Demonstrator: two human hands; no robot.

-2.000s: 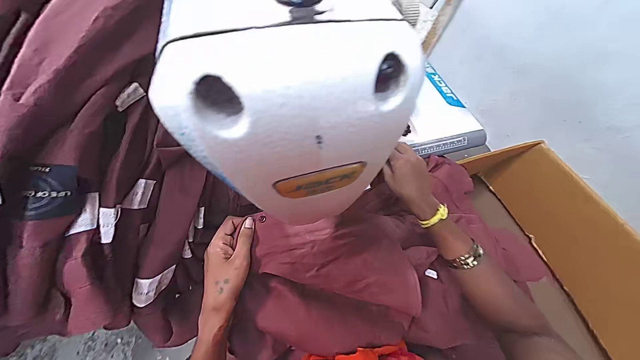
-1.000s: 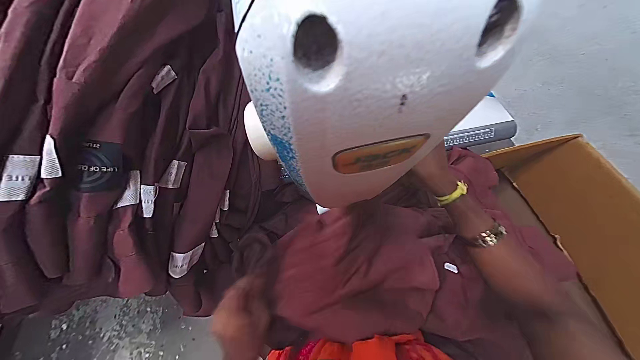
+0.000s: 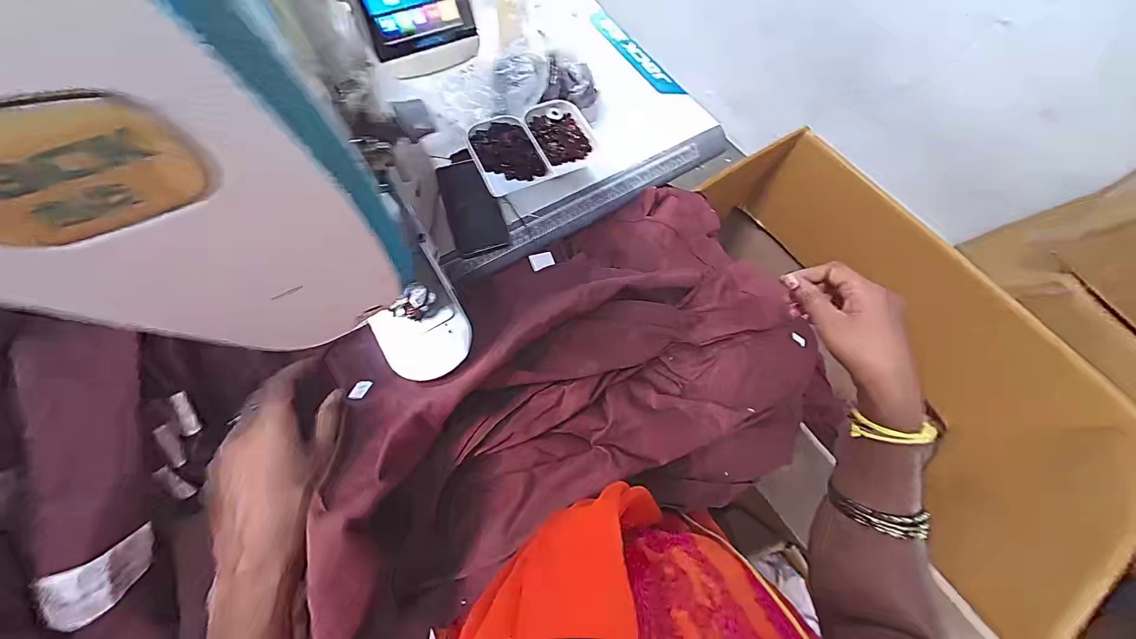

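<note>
A maroon garment (image 3: 603,364) lies bunched around the white work plate (image 3: 430,342) of an industrial sewing machine (image 3: 293,177). Left of the plate is my left hand (image 3: 275,453), blurred, with the garment's edge between its thumb and fingers. My right hand (image 3: 843,311) hovers at the garment's right side, fingers curled with the tips close together; whether anything small is between them cannot be told. Small white stickers dot the cloth. Behind the plate, a two-part white tray (image 3: 499,188) holds dark red buttons.
More maroon garments (image 3: 80,461) with white labels hang at the left. An open cardboard box (image 3: 994,399) stands at the right. The machine's lit display (image 3: 422,22) and plastic bags (image 3: 532,80) are at the back. Orange cloth (image 3: 568,568) covers my lap.
My right hand, earlier partly behind the machine head, has come out to the right, over the box side. My left hand has moved up beside the plate. The view has swung rightward.
</note>
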